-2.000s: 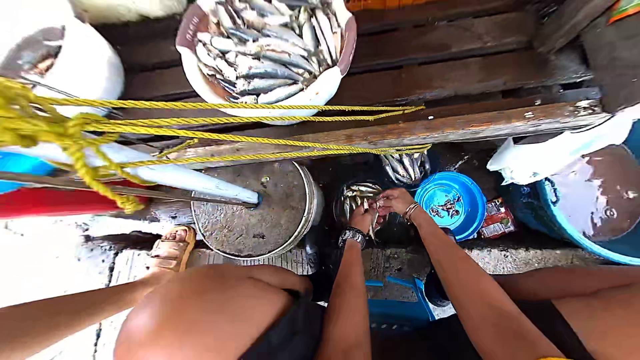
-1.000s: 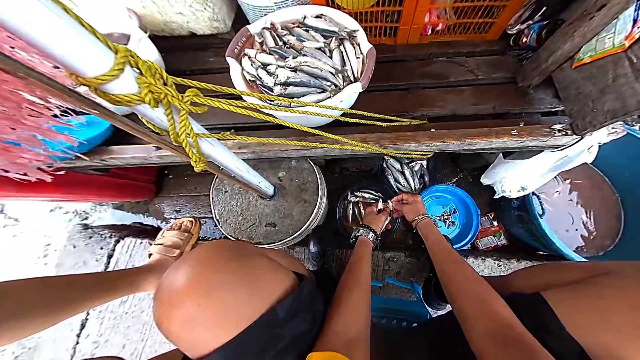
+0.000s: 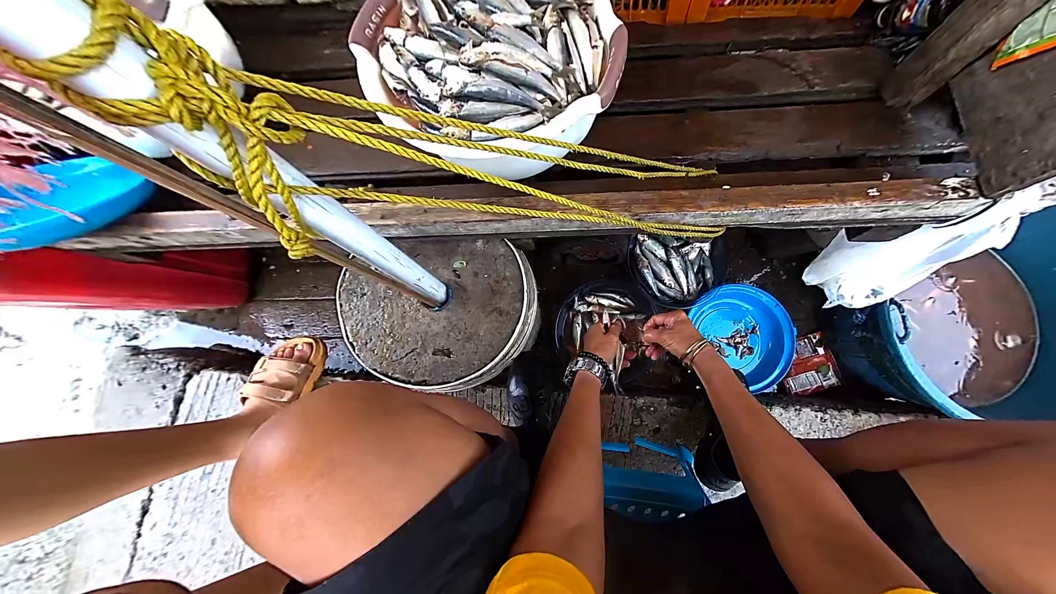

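My left hand (image 3: 604, 342) grips a small silvery fish (image 3: 617, 363) above a dark bowl of fish (image 3: 606, 300). Close beside it, my right hand (image 3: 670, 333) has its fingertips together at the fish; whether something is pinched in them is too small to tell. A second dark container of whole fish (image 3: 672, 268) is just beyond my hands. Right of them, a blue plastic basin (image 3: 774, 342) holds dark reddish scraps that look like fish innards (image 3: 738, 340). A large white basin (image 3: 528, 161) heaped with fish stands on the wooden slats.
A cement-topped bucket (image 3: 412, 330) holds a slanting white pole (image 3: 355, 235) tied with yellow rope (image 3: 462, 157). A wooden beam (image 3: 792, 202) runs above my hands. At right are a red packet (image 3: 813, 365), a white plastic bag (image 3: 874, 260) and a blue tub of murky water (image 3: 916, 375).
The view has shifted somewhat. My two hands stay close together over the dark bowl, and the fish containers around them keep their places.
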